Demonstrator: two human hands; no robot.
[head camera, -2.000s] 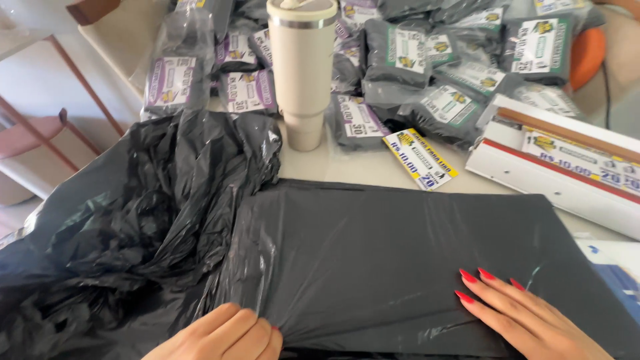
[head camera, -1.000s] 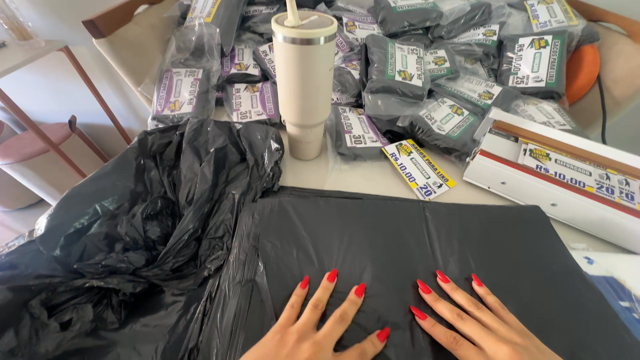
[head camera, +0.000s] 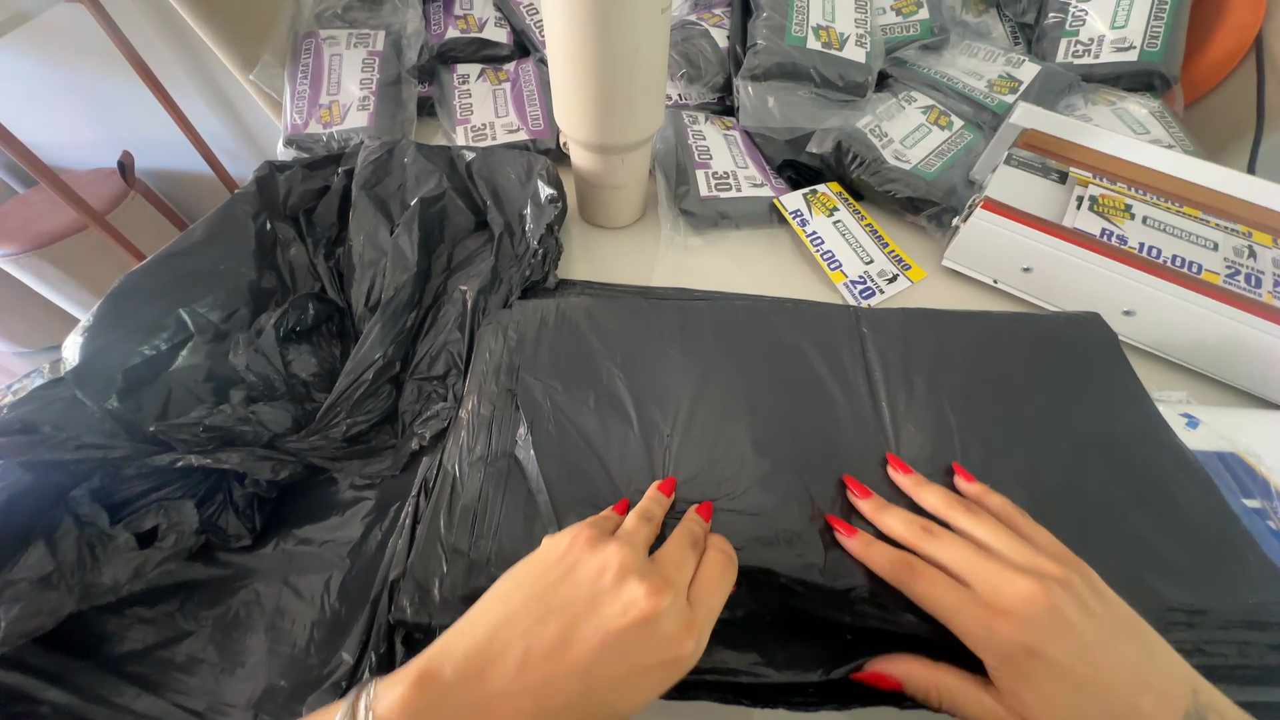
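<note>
A stack of flat black plastic bags (head camera: 780, 390) lies across the table in front of me. My left hand (head camera: 640, 580) rests on its near middle part, fingertips pressed on the top film, fingers bent. To the right, my right hand (head camera: 970, 570) lies with spread fingers on the same stack, its thumb near the front edge. Against the stack's left side is a crumpled heap of black plastic film (head camera: 290, 400). A yellow and white printed card (head camera: 848, 243) lies just beyond the stack.
A cream tumbler (head camera: 608, 110) stands behind the stack. Several packed bundles of black bags with printed labels (head camera: 915, 135) cover the table's far side. A white impulse sealer (head camera: 1120, 260) with printed cards on it sits at the right. A pink-seated chair (head camera: 70, 210) is at far left.
My left hand's fingers, spread flat one second ago, are now bent and closer together. Two seconds ago that hand was at the stack's left front corner. The view has tilted slightly down.
</note>
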